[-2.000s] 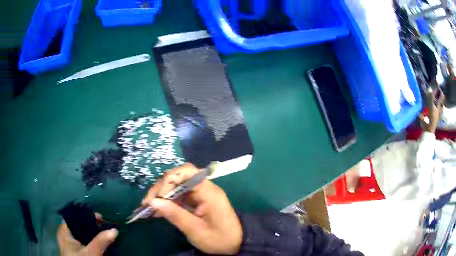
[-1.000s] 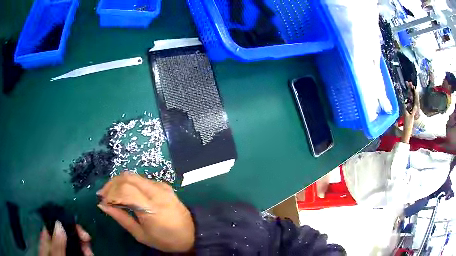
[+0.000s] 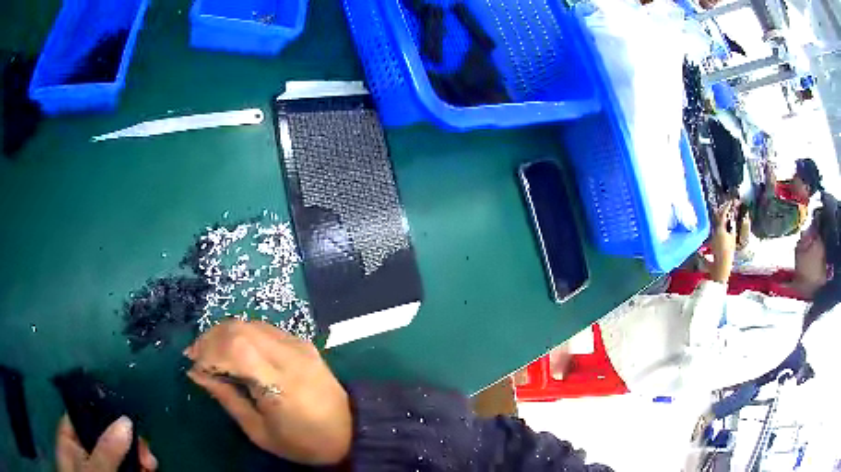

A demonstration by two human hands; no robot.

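Note:
My left hand (image 3: 109,448), cut off by the lower edge, holds a black bundle (image 3: 88,401) whose frayed end points up and left. My right hand (image 3: 277,396) is to the right of it, apart from the bundle, fingers pinched together. The tweezers (image 3: 242,380) are mostly hidden in it; only a thin part shows between the fingers, and the tips cannot be made out. Just above the right hand lie scattered tiny white pieces (image 3: 267,263), touching a heap of tiny black pieces (image 3: 164,309).
A black gridded sheet (image 3: 341,175) and white blade (image 3: 184,123) lie beyond. Small blue bins (image 3: 55,92) (image 3: 247,35), blue baskets (image 3: 516,115) (image 3: 664,253) and a smartphone (image 3: 555,230) surround them. A spare black strip (image 3: 17,410) is at lower left. A person (image 3: 682,336) sits at right.
My right hand has moved left, and its tweezers, plainly visible at first, are now mostly hidden in the fingers. My left hand still holds the bundle. The camera view has shifted.

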